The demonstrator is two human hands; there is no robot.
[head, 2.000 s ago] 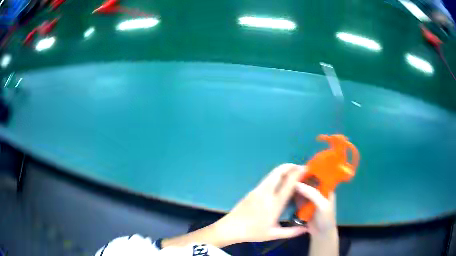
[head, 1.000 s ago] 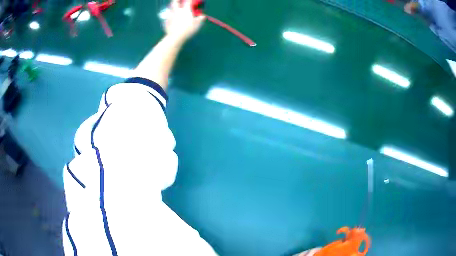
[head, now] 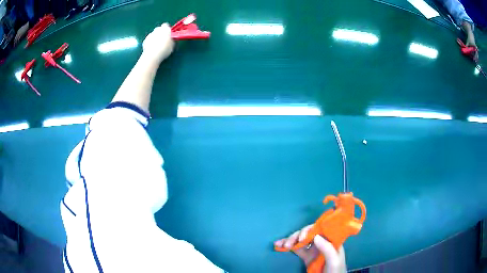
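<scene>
My left hand (head: pixel 158 42) reaches out over the green belt at the upper left, closed on a glossy red clamp (head: pixel 190 31) whose forked end points right. The clamp's lead is not visible. My right hand (head: pixel 320 249), partly cut off by the bottom edge, holds an orange air blow gun (head: pixel 340 223) above the worktop. Its thin bent metal nozzle points away from me. The gun's lower grip is cut off by the frame.
Several red clamps (head: pixel 55 57) with leads lie on the green conveyor belt (head: pixel 299 69) at the left. The blue-green worktop (head: pixel 240 176) is nearest me. Another person's hand (head: pixel 470 38) is at a red part (head: pixel 466 49) at the far right.
My left hand has moved from the gun out over the belt and taken hold of a red clamp. Since the last frame, the view has turned and the gun shows higher and further left.
</scene>
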